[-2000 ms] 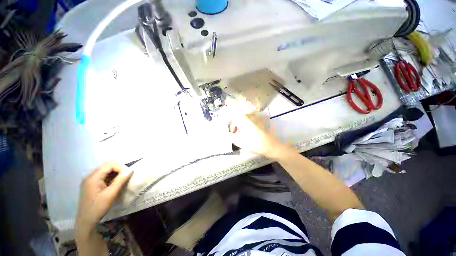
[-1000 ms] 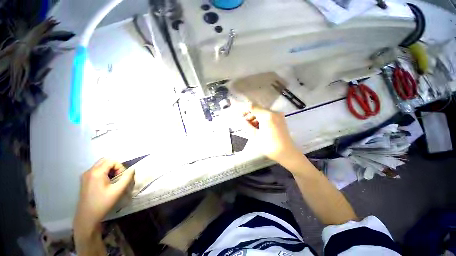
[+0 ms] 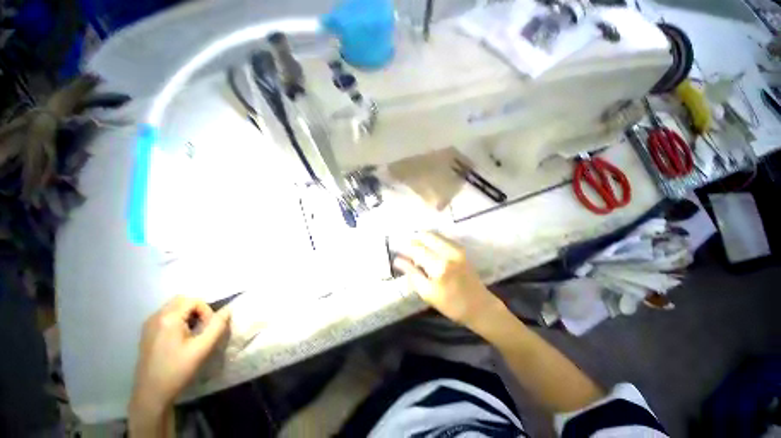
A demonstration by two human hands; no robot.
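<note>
A fabric band, mostly washed out by glare, lies along the front of the white table; its dark left end [image 3: 226, 301] shows at the fingers of my left hand [image 3: 178, 349], which pinches it. My right hand [image 3: 445, 275] has its fingertips at the band's dark right end [image 3: 394, 257], near the table's front edge. The presser foot and needle [image 3: 363, 190] are up and left of my right hand, below the head of the cream-white sewing machine [image 3: 514, 103]. Whether the band reaches under the foot is lost in the glare.
Black thread snips [image 3: 479, 182] lie by a tan card [image 3: 428, 174]. Red-handled scissors [image 3: 601, 184] and a second pair [image 3: 670, 152] lie right. The lamp's blue head [image 3: 142, 184] stands left. Scraps [image 3: 634, 272] hang at the right edge; bundled strips [image 3: 51, 141] lie beyond the left.
My right hand has moved down and slightly left, away from the foot, to the band's dark right end. My left hand keeps its pinch. The view has shifted, showing more of the machine's top.
</note>
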